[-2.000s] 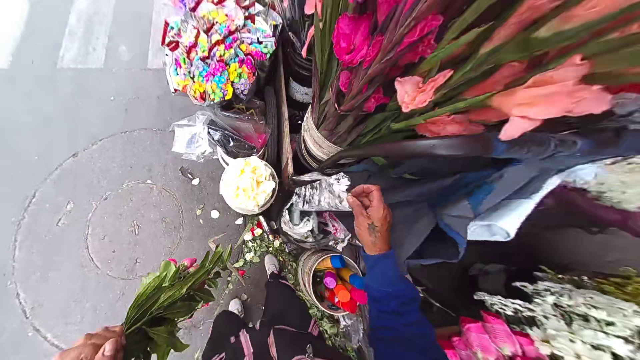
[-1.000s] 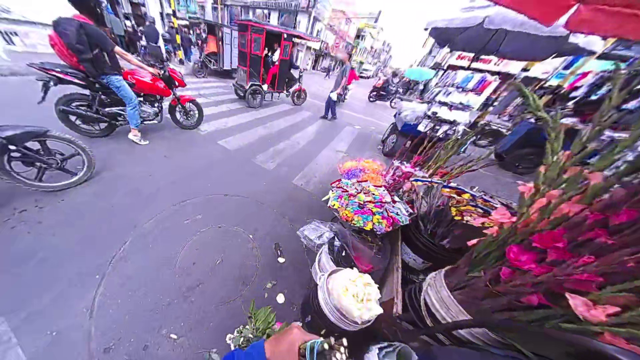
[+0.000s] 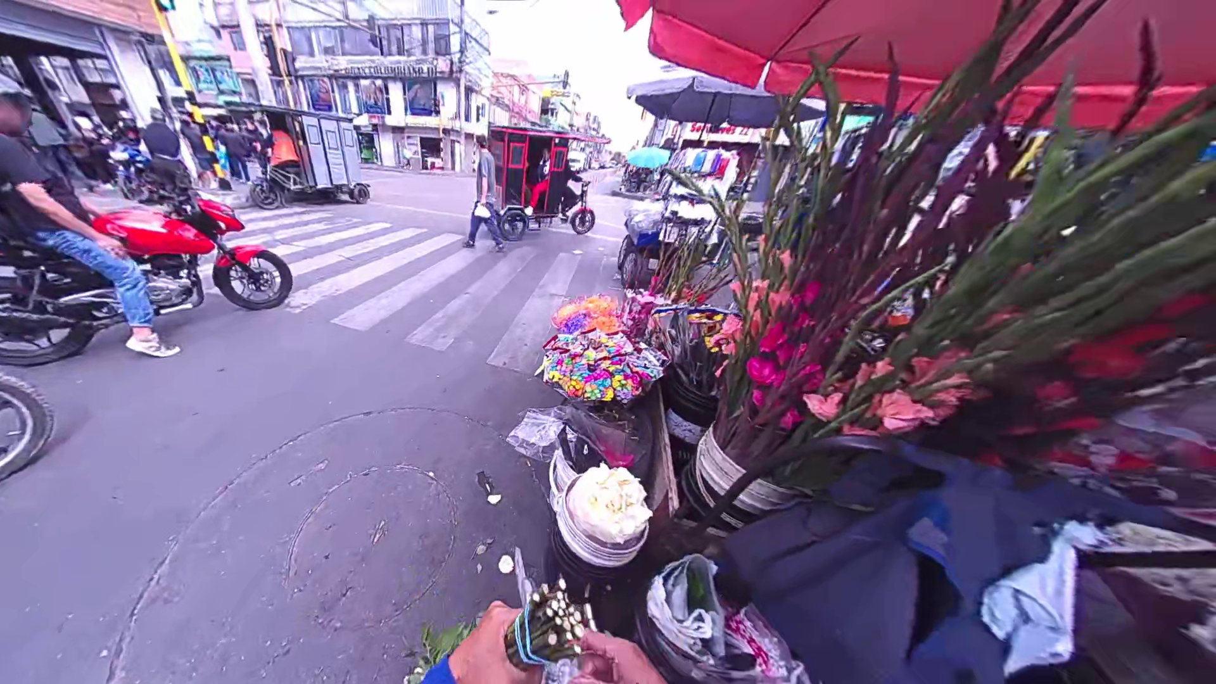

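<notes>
At the bottom centre, my left hand (image 3: 486, 648) grips a bundle of cut green flower stems (image 3: 551, 622), their pale ends facing up and a light blue band around them. My right hand (image 3: 617, 657) touches the right side of the bundle with bent fingers; whether it grips the stems or a clear plastic piece there cannot be told. Green leaves (image 3: 439, 646) show below my left hand. Just beyond stands a white bucket (image 3: 594, 546) with cream petals (image 3: 610, 503). A bucket of plastic bags (image 3: 686, 608) is right of my hands.
Tall gladioli (image 3: 898, 408) lean from a bucket (image 3: 736, 480) on the right, near dark blue cloth (image 3: 836, 570). Colourful small bouquets (image 3: 603, 366) stand ahead. A person sits on a red motorcycle (image 3: 157, 237) at left; a red three-wheeled cab (image 3: 537, 176) is beyond the crosswalk, under-edge umbrella (image 3: 855, 47) overhead.
The view has tilted up from the ground to the street. The hands, wide apart two seconds ago, are now together at the stems. The walking person and red cab have changed places relative to each other.
</notes>
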